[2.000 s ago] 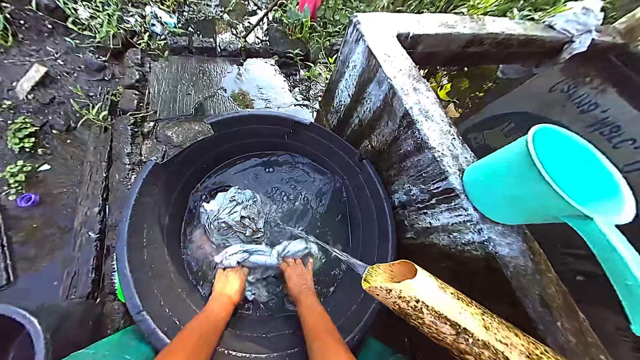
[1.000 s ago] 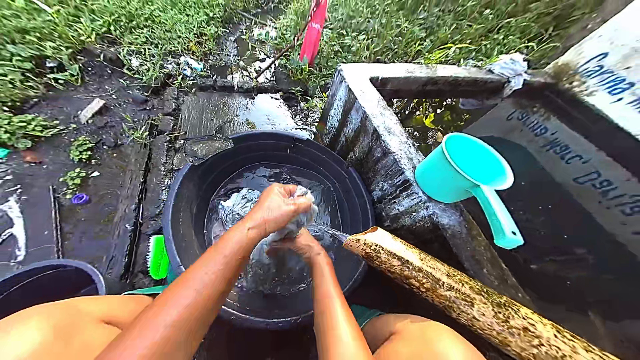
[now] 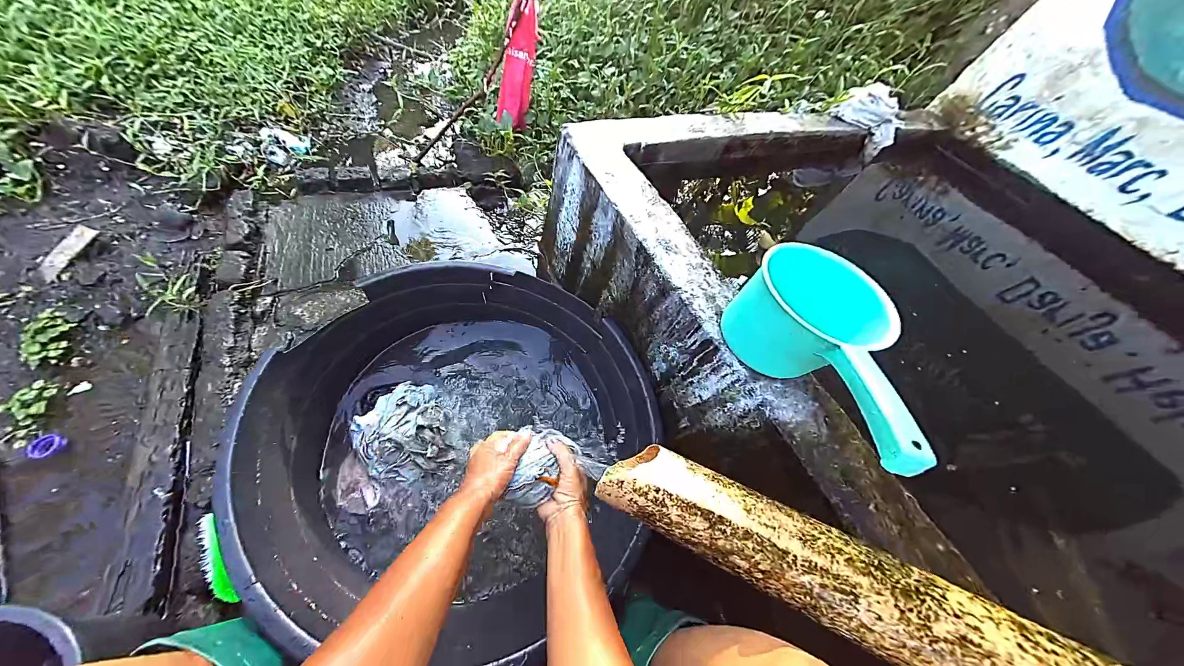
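Both my left hand [image 3: 495,467] and my right hand [image 3: 566,481] grip a bunched wet grey-white cloth [image 3: 532,472] above the water in a large black plastic tub [image 3: 277,444]. Water runs from the cut end of a bamboo spout [image 3: 703,504] onto this cloth, beside my right hand. Another bundle of light wet cloth [image 3: 402,430] lies in the water left of my hands, with a pinkish piece [image 3: 356,486] by it. The tub's upper rim is broken at the far side.
A turquoise dipper [image 3: 809,310] rests on the wall of a concrete water tank [image 3: 638,222]. A green brush [image 3: 215,560] touches the tub's left side. At the lower left is a dark bucket [image 3: 42,634]. A red cloth [image 3: 518,69] hangs on a stick near grass.
Two seconds ago both hands were low in the tub on a cloth. One second ago my left hand was higher than my right; now they are side by side near the spout. The view has shifted.
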